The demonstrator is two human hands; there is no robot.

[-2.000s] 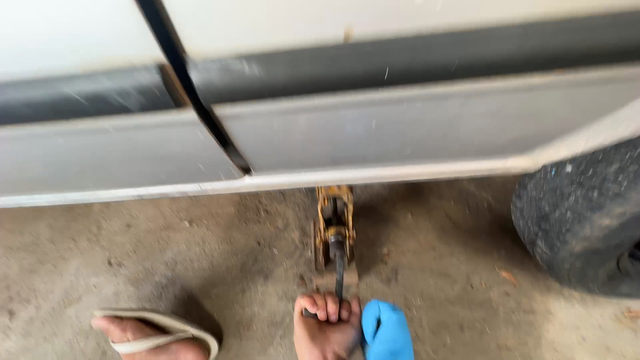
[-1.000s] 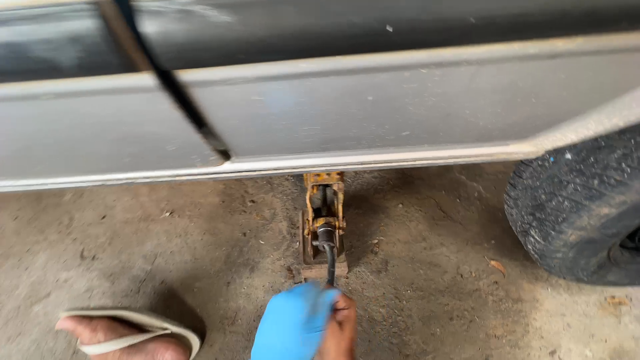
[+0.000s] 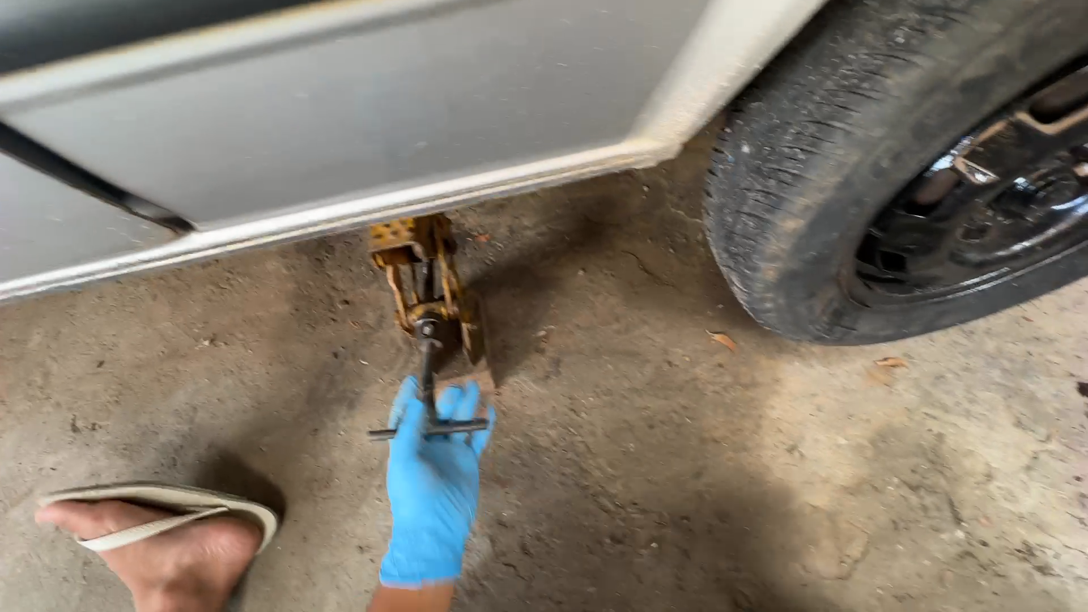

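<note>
My left hand (image 3: 436, 467), in a blue disposable glove, is around a dark metal T-shaped handle (image 3: 427, 374). Its crossbar lies across the fingers, which look loosely bent, and the shaft runs up between them. At the shaft's far end is a worn yellow car jack (image 3: 429, 310), standing on the concrete floor under the sill (image 3: 340, 212) of a light-coloured car. Dirt and rust mark the jack. My right hand is out of view.
A car tyre (image 3: 790, 204) with a black wheel rim (image 3: 990, 195) stands at the right. A foot in a cream flip-flop (image 3: 161, 527) rests on the floor at lower left. Dry leaves (image 3: 722, 340) lie near the tyre.
Two seconds ago a bare hand held the handle beside the gloved one; now only the gloved hand shows, with its fingers at the crossbar. The view has swung so the wheel fills more of it.
</note>
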